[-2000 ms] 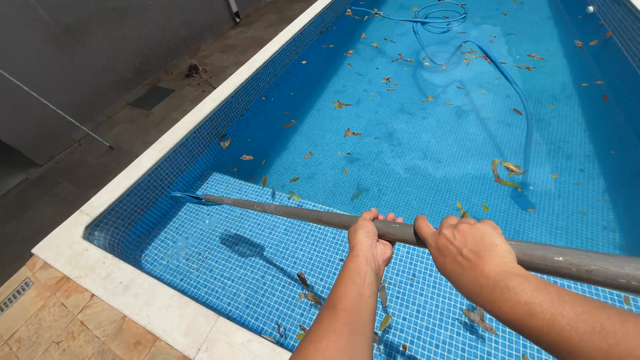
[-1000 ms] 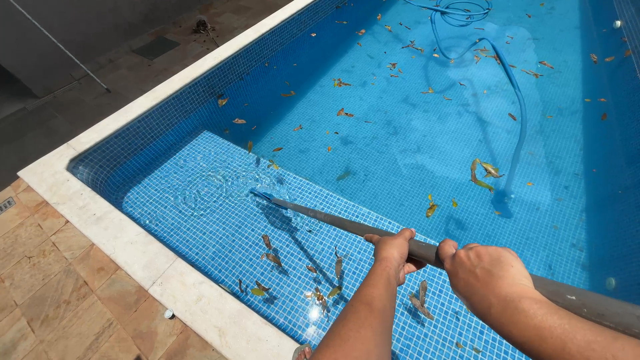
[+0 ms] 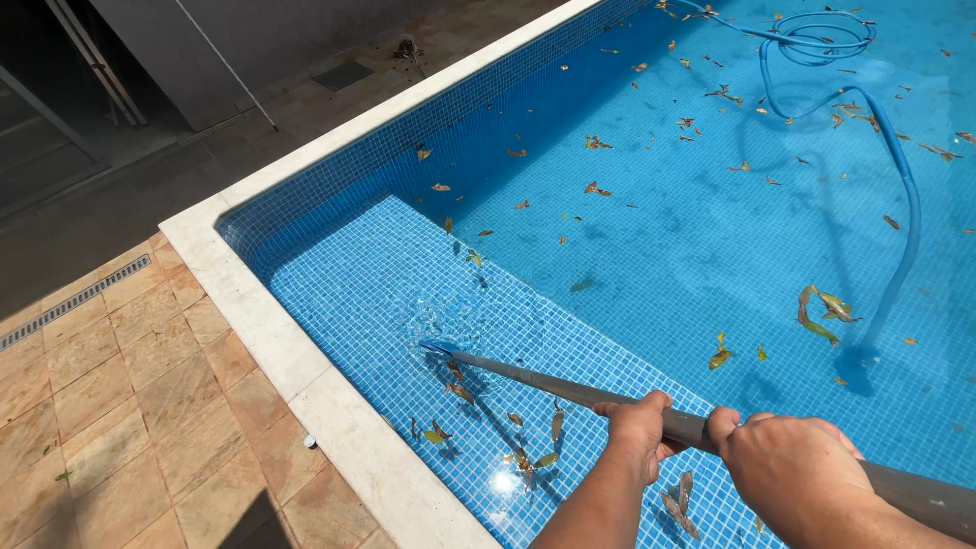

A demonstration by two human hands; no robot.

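Both hands grip a long grey pole (image 3: 549, 381) that slants out over the pool. My left hand (image 3: 639, 431) holds it from below, farther along toward the tip, and close behind it my right hand (image 3: 789, 465) is wrapped over the thicker part. At the far end a blue skimmer head (image 3: 440, 348) touches the water above the shallow tiled ledge (image 3: 343, 282), with ripples around it. Brown leaves (image 3: 459, 393) float just beside the head, and more leaves (image 3: 526, 461) lie nearer to my left forearm.
A blue hose (image 3: 903, 175) floats coiled at the upper right and drops under the water. Pale stone coping (image 3: 305, 374) edges the pool. Beyond it are stone paving (image 3: 152, 412), a drain grate (image 3: 76, 301) and a small round object (image 3: 309, 441). Scattered leaves float over the deeper water.
The pole's blue head has moved from near the pool's far left side, above its shadow, across the ledge into the water closer to the leaves. Both hands have stayed on the pole.
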